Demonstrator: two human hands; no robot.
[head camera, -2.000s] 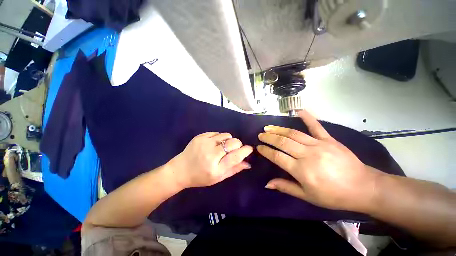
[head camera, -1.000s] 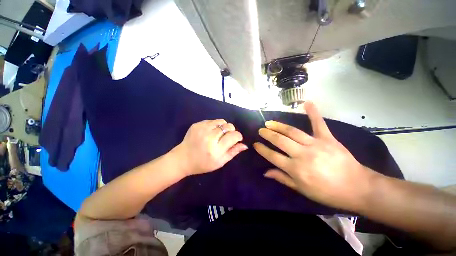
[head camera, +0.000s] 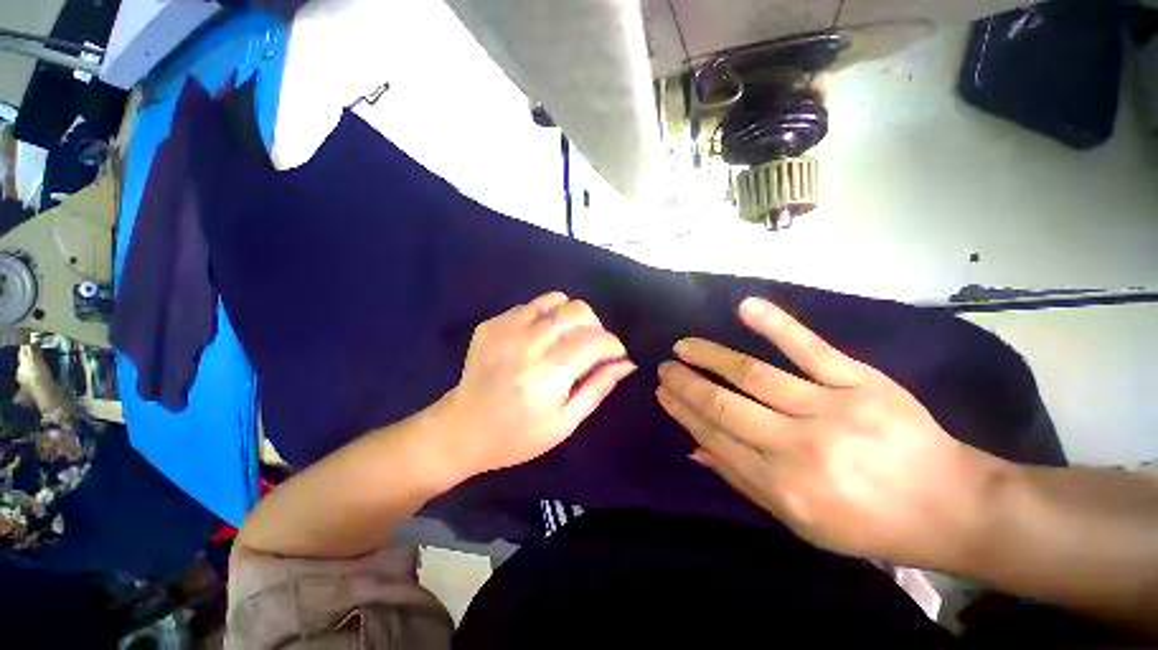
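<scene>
A dark navy-purple garment piece (head camera: 381, 267) lies spread over the white machine bed, its upper edge running past the needle area of the sewing machine head (head camera: 578, 76). My left hand (head camera: 540, 375) rests on the fabric left of centre, fingers curled, thumb and fingertip close together; whether cloth is pinched there I cannot tell. My right hand (head camera: 813, 432) lies flat on the fabric, fingers pointing left, index finger spread apart towards the ribbed knob (head camera: 778, 188). The needle and presser foot are lost in glare.
A long narrow purple-navy piece (head camera: 169, 279) lies on a blue board (head camera: 191, 451) at the left. A black rounded pad (head camera: 1048, 70) is on the bed at upper right. Another machine (head camera: 57, 273) and a person's arm (head camera: 45, 381) show at far left. Striped cloth (head camera: 559, 514) shows near my lap.
The view has shifted, so the machine head and knob sit higher in the picture. My right index finger is lower, farther from the knob. The fabric has hardly moved.
</scene>
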